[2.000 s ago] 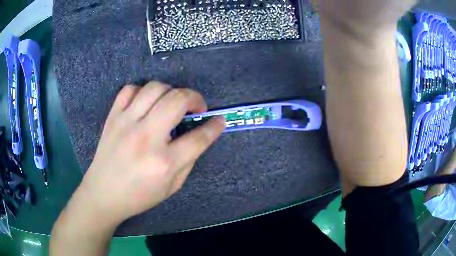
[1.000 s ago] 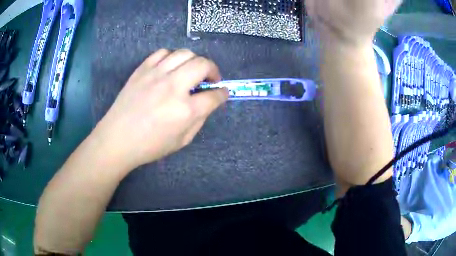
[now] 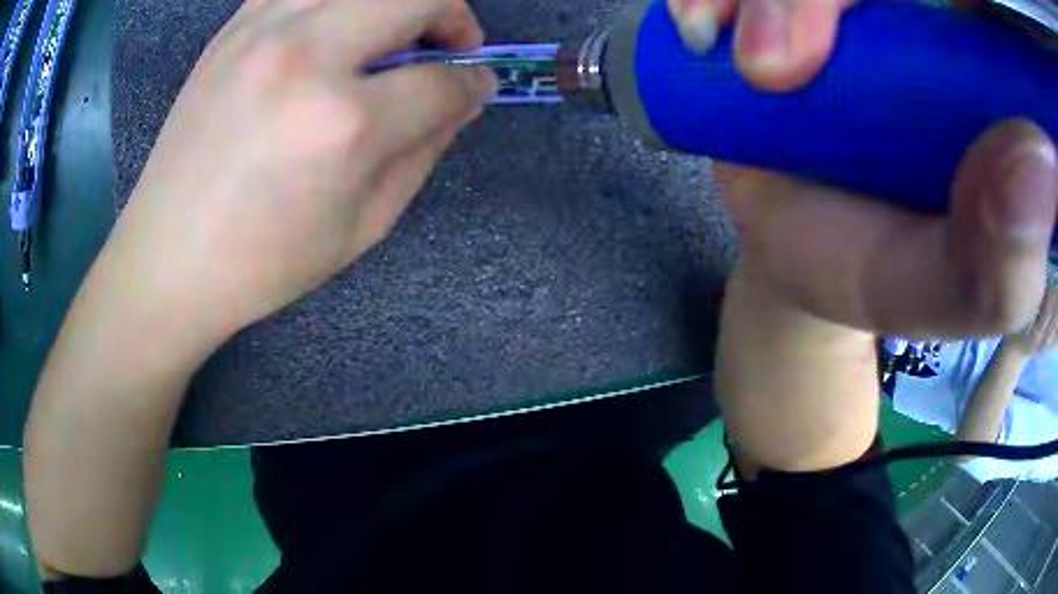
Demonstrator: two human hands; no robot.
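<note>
My left hand (image 3: 302, 139) pinches a lavender housing half (image 3: 522, 98) near the top of the view, fingertips on its left part. A green circuit board (image 3: 516, 79) shows inside the shell. My right hand (image 3: 859, 221) is wrapped around the thick blue electric screwdriver (image 3: 847, 99), close to the camera. The metal nose (image 3: 586, 72) points left and covers the right part of the shell. The bit and its contact with the shell are hidden.
The dark grey mat (image 3: 464, 279) lies under the work. Part-assembled pens (image 3: 35, 128) lie at the left on the green bench. The black tool cord (image 3: 928, 453) runs by my right forearm. Another person's arm and light blue sleeve (image 3: 986, 400) show at the lower right.
My right hand has come down from the top edge, now showing the blue screwdriver over the shell's right part. The shell and left hand sit higher in view; the screw tray is out of view.
</note>
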